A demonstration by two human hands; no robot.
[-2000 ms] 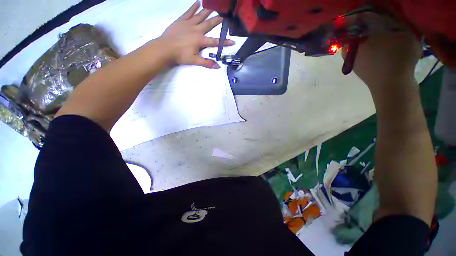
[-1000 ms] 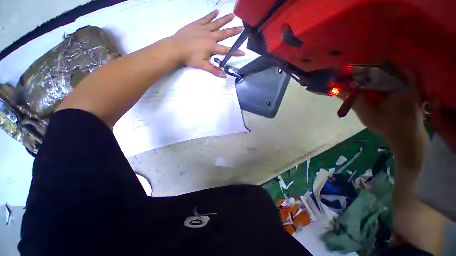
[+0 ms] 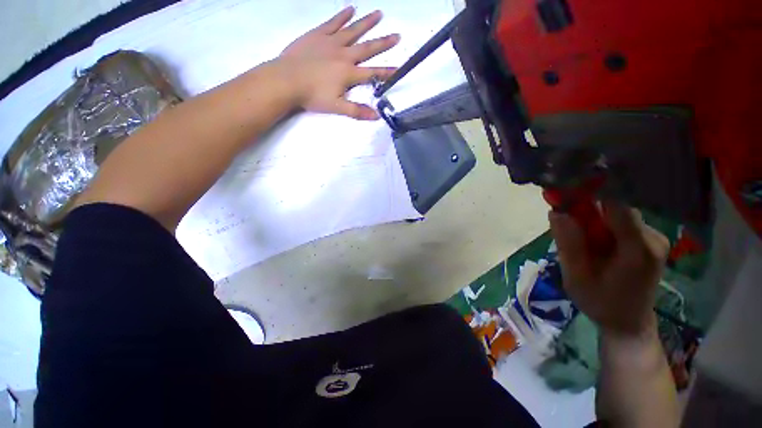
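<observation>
The red motor housing of the cutting machine (image 3: pixel 618 58) fills the upper right. My right hand (image 3: pixel 614 259) is closed around its red handle (image 3: pixel 589 219). The grey base plate (image 3: pixel 436 163) lies partly under the edge of the white paper marker (image 3: pixel 292 180). The dark knife standard and presser foot (image 3: pixel 388 110) stand at the paper's edge. My left hand (image 3: pixel 334 71) lies spread on the paper, its thumb and index fingertip beside the presser foot. It grips nothing.
A wrapped weight (image 3: pixel 92 117) lies on the paper at the left, with dark looped scissors (image 3: pixel 29 238) near its lower end. The cream table (image 3: pixel 351 272) ends at a diagonal edge. Beyond it, offcuts (image 3: pixel 535 292) and green cloth (image 3: pixel 572 355) lie over the green floor.
The machine has swung round: its housing moved right, its handle and my right hand came down and nearer, and the base plate turned. My left hand stays spread at nearly the same spot on the paper.
</observation>
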